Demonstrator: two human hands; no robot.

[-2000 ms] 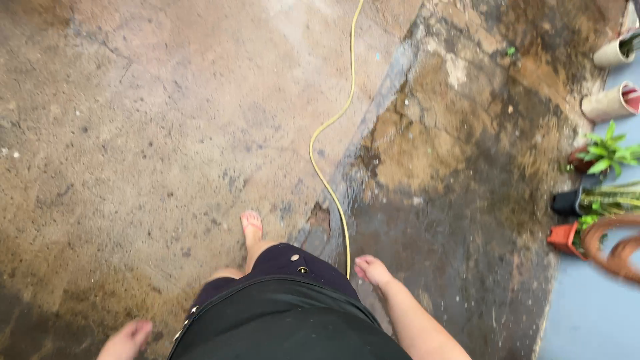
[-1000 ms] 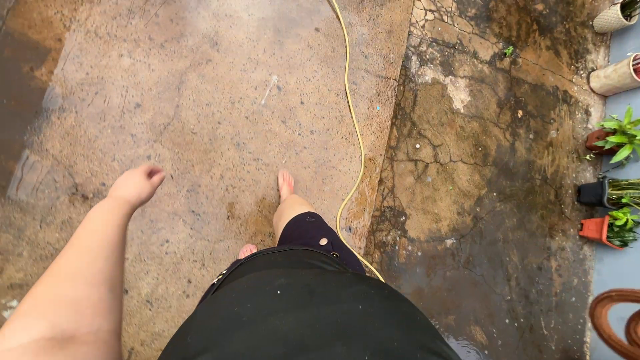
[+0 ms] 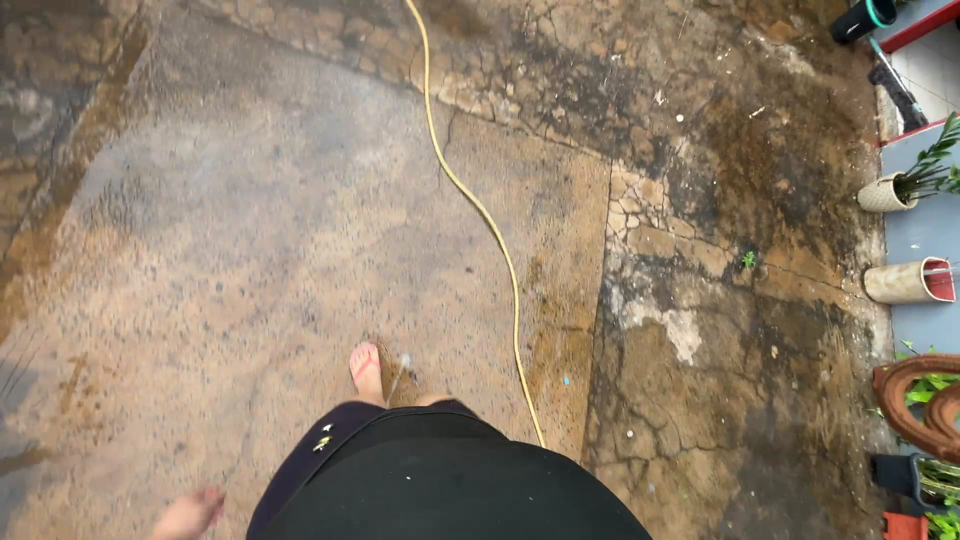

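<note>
My left hand point(image 3: 192, 511) hangs at the lower left edge of the view, blurred, over the wet concrete floor; nothing shows in it, and how its fingers are set is unclear. My right hand is out of the frame. A yellow hose point(image 3: 495, 232) winds over the floor from the top of the view down to the right side of my black shirt point(image 3: 465, 480), where it passes out of sight. One foot in a flip-flop point(image 3: 365, 367) shows ahead of my dark shorts point(image 3: 319, 442).
Along the wall at right stand a woven-patterned pot point(image 3: 887, 193), a beige pot point(image 3: 904, 281), a black planter point(image 3: 896, 474) and an orange one point(image 3: 904, 526). A brown scrolled object point(image 3: 896, 405) juts in. The floor point(image 3: 660, 360) is cracked and wet.
I have walked forward over the floor. My left hand, raised at the left a second ago, is now low at the bottom edge. The right hand, seen two seconds ago, is out of view.
</note>
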